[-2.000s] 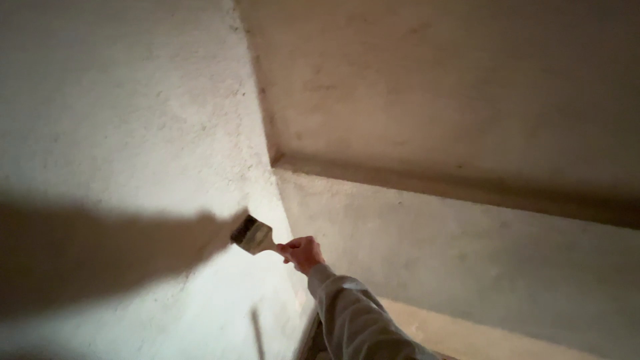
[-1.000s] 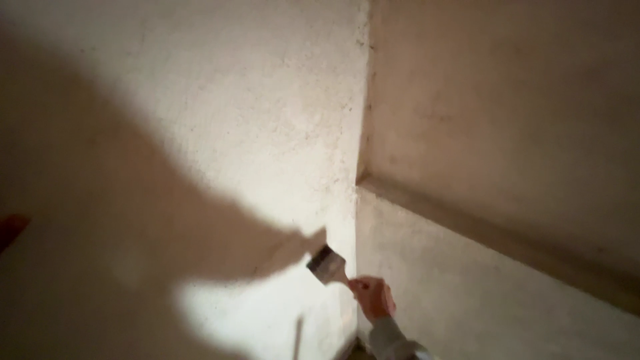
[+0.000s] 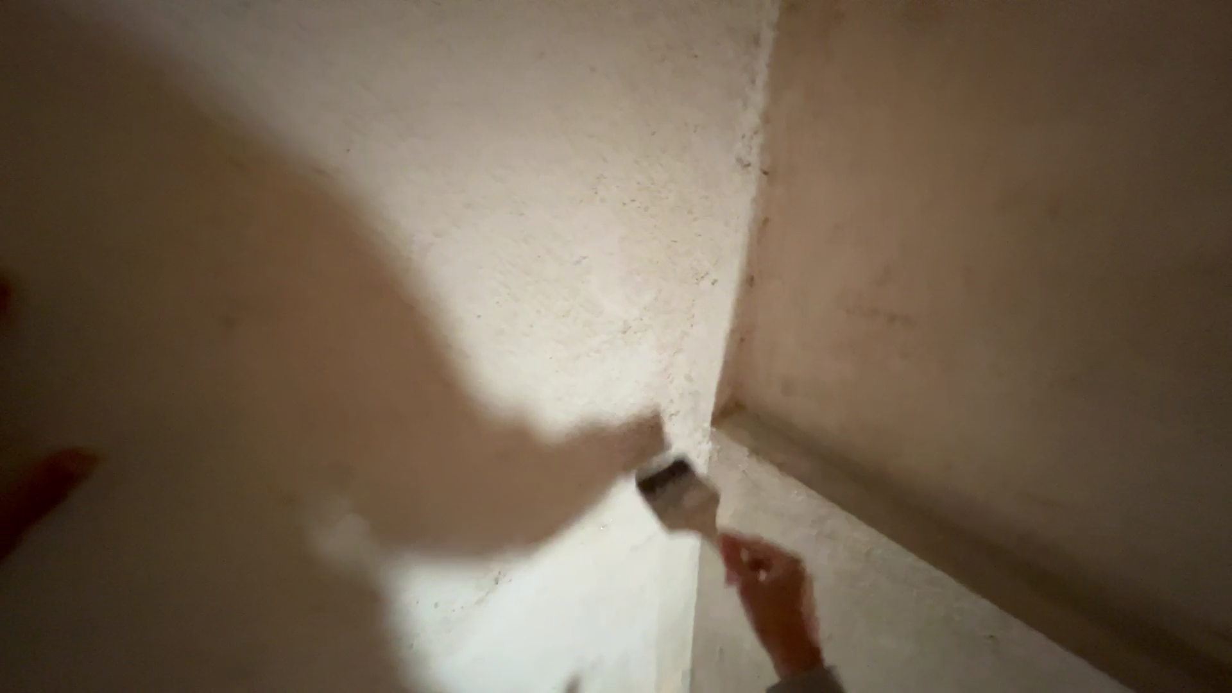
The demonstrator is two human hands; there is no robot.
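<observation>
My right hand [image 3: 773, 587] grips the handle of a flat paintbrush [image 3: 681, 496] at lower centre right. The dark bristles point up and left, close to the pale plastered wall [image 3: 577, 241] near the corner; whether they touch it I cannot tell. A large shadow of the arm and brush falls over the wall's left part. At the left edge only blurred fingers of my left hand [image 3: 43, 496] show, in shade, and what they hold, if anything, is hidden.
A second, browner wall [image 3: 982, 231] meets the pale one at a rough vertical corner. From that corner a ledge [image 3: 914, 539] slopes down to the right, with a lighter wall face [image 3: 866, 568] below it.
Fingers of my left hand have come into view at the left edge since the first frame. My right hand still holds the brush. The view has shifted left, and the shadow covers more wall.
</observation>
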